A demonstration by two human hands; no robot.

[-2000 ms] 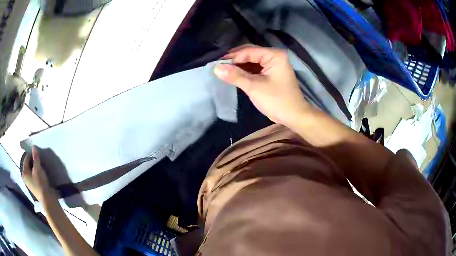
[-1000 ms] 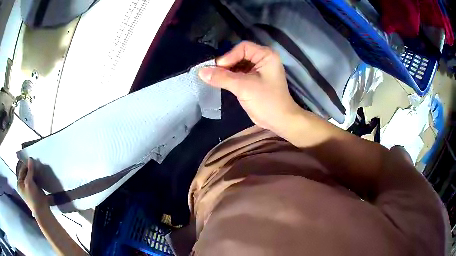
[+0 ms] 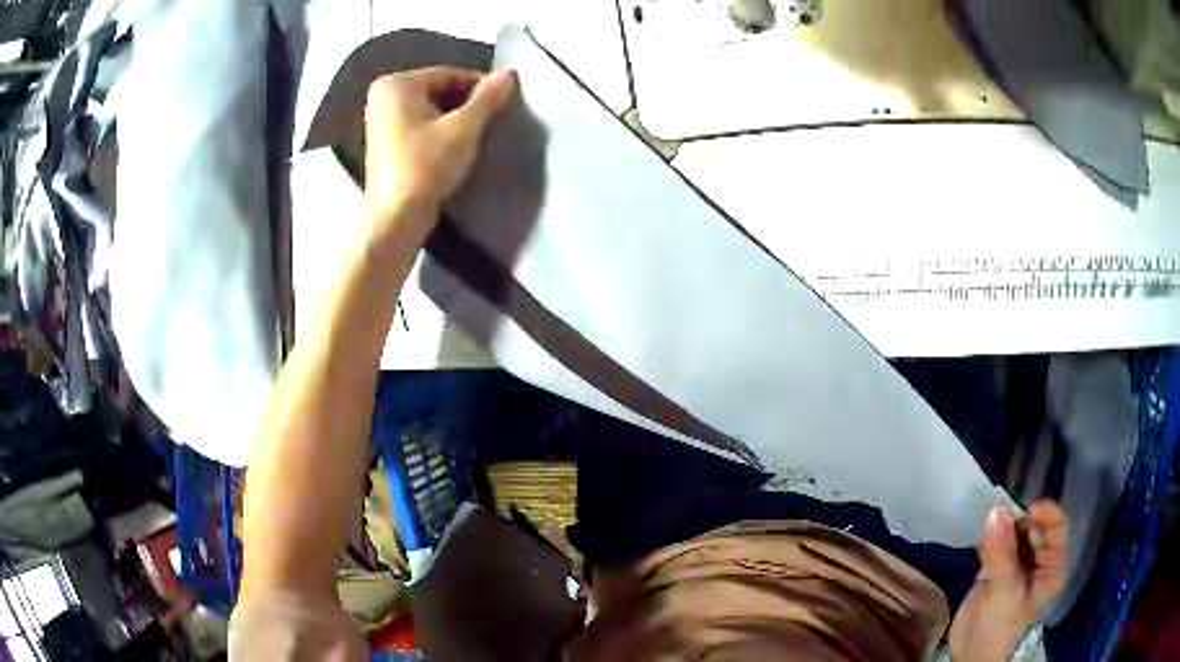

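Observation:
A long light grey panel is stretched diagonally from the table down over the lap, with a dark strip along its lower left side. My left hand pinches its upper left end over the table. My right hand pinches its lower right corner below the table's front edge. The panel's long upper edge is straight between the two hands. A dark curved piece lies under and behind my left hand.
Stacked grey cloth hangs over the table's left side. The machine bed is at the top, with a grey pointed flap on its right. A scale marks the white table. Blue baskets stand below.
The view has turned toward the table and the machine bed. Both hands still hold the panel by its ends; its right corner now appears low at the right, and its overhanging flap no longer shows there.

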